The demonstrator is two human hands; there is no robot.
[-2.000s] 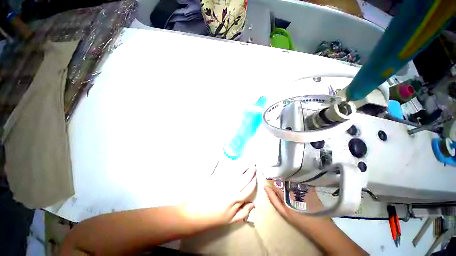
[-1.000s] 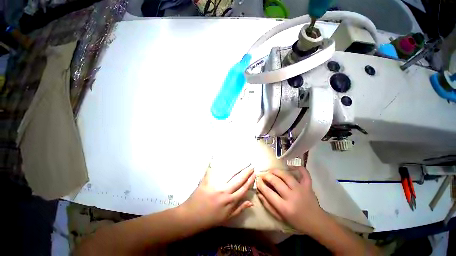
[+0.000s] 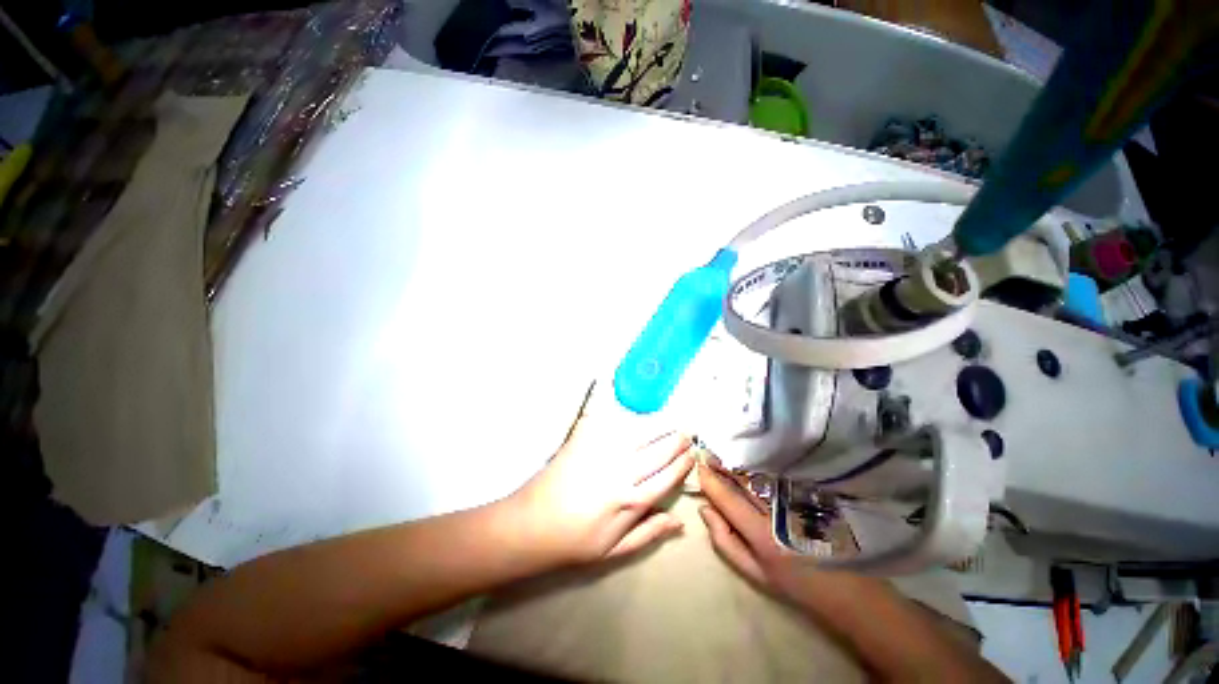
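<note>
Khaki cloth point(image 3: 628, 608) lies at the front edge of the white table, under both hands. My left hand point(image 3: 608, 497) presses on the cloth, fingertips near the machine head. My right hand point(image 3: 755, 528) is just right of it, its fingers on the cloth edge, thumb side partly hidden. The fingertips of both hands meet at a small fold of cloth point(image 3: 698, 461). The white sewing machine point(image 3: 869, 401) stands at right; its presser foot area is mostly hidden by the head and the white curved loop point(image 3: 956, 501).
A light-blue flat piece point(image 3: 668, 348) is left of the machine head. Spare khaki pieces point(image 3: 134, 361) lie at left. A teal screwdriver point(image 3: 1069, 147) stands on the head. Red-orange snips point(image 3: 1067, 621) lie at lower right. A green container point(image 3: 779, 107) is in the trough point(image 3: 869, 87).
Since one second ago, the view has shifted, so the machine appears lower and further right. My hands now appear closer to the machine head, with the cloth still under them.
</note>
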